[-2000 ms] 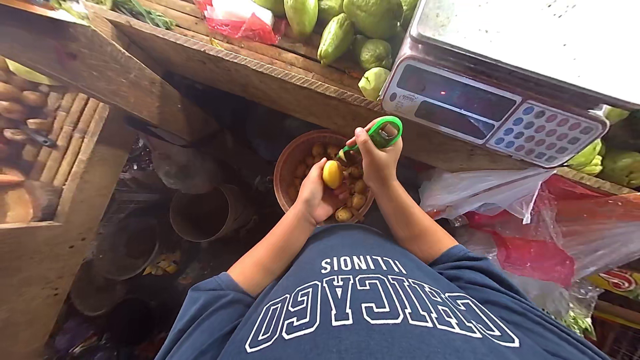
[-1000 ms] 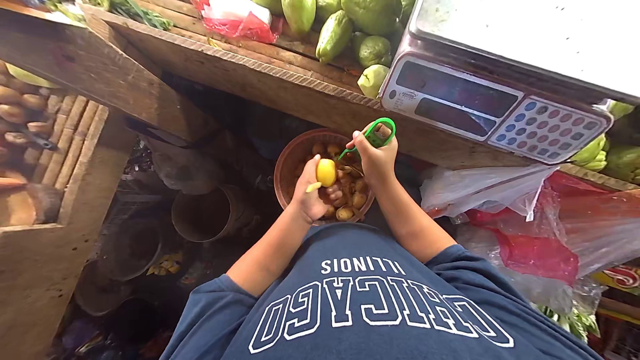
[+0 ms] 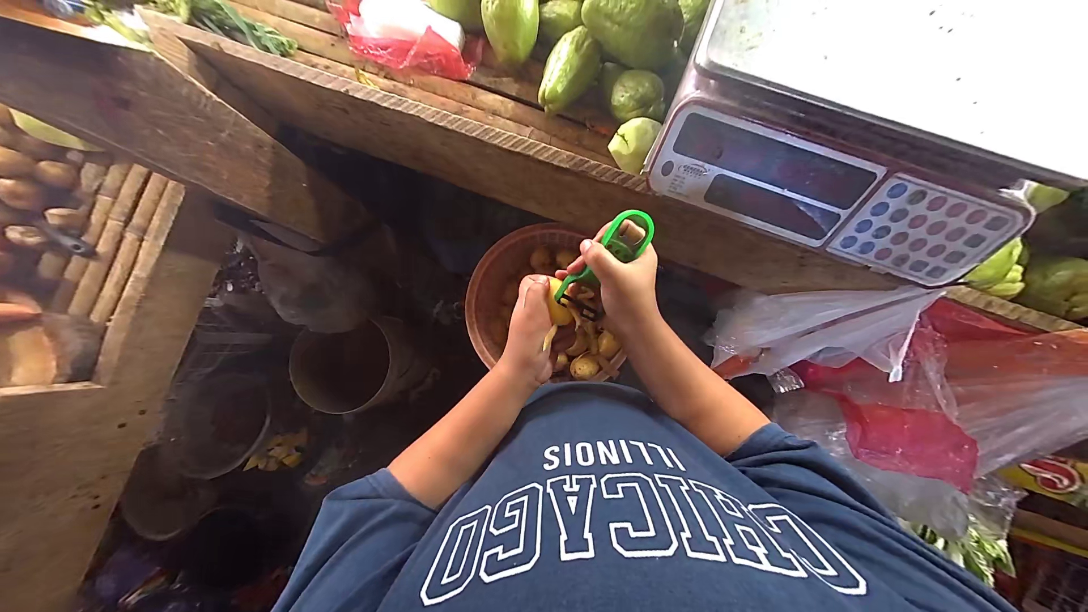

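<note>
My left hand (image 3: pixel 530 327) holds a yellow peeled potato (image 3: pixel 558 313), partly hidden by the fingers. My right hand (image 3: pixel 625 276) grips a green-handled peeler (image 3: pixel 630 238), whose dark head lies close against the right side of the potato. A strip of peel hangs by the left hand. Below both hands stands a round reddish-brown basin (image 3: pixel 483 293) with several small potatoes (image 3: pixel 585 367) and peelings in it; the hands hide part of its inside.
A wooden stall edge (image 3: pixel 408 127) runs across ahead, bearing chayotes (image 3: pixel 569 70) and a digital scale (image 3: pixel 765 183). Plastic bags (image 3: pixel 909 425) hang at the right. An open bucket (image 3: pixel 340 365) stands left of the basin. Bamboo slats (image 3: pixel 110 242) with round produce lie at far left.
My left hand has turned, so the potato, seen plainly before, is now mostly covered by the fingers. The peeler has come up against it from a small distance away.
</note>
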